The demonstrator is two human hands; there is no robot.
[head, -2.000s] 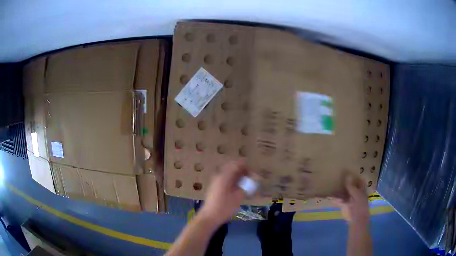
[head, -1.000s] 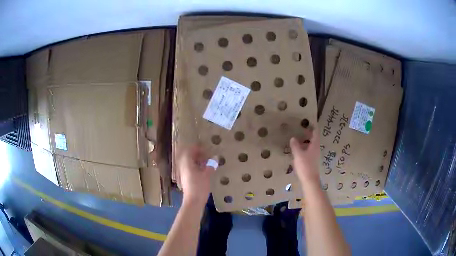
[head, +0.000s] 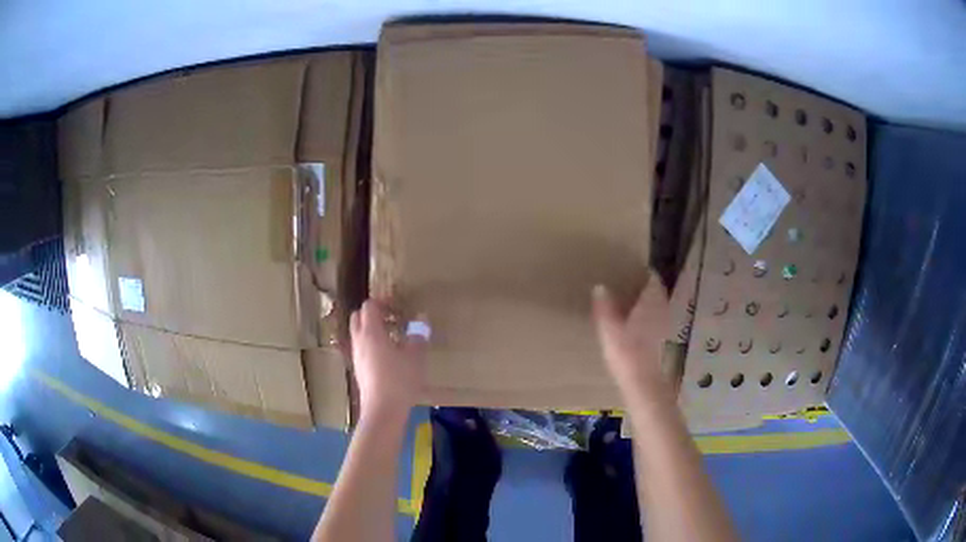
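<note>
A plain brown cardboard sheet [head: 514,169] lies on top of the centre stack before me. It shows no holes. My left hand [head: 390,355] is at its left edge, low down, with a small white patch on a finger. My right hand [head: 633,333] is at its lower right edge, thumb over the sheet and fingers spread at the edge, slightly blurred. Whether either hand grips the sheet cannot be told. A perforated cardboard sheet [head: 779,307] with a tilted white label [head: 755,209] and small green marks lies on top of the right stack.
Flattened cartons [head: 201,254] are stacked at left, with labels and tape. A dark wrapped load [head: 911,318] stands at far right. Clear crinkled plastic [head: 540,429] lies near my feet. A pale wall [head: 508,11] runs behind the stacks. More brown cardboard [head: 138,492] is at lower left.
The labelled perforated sheet has gone from the centre stack to the right stack, covering the sheet with handwriting. The plain sheet now shows at the centre. Both hands are back at the centre stack.
</note>
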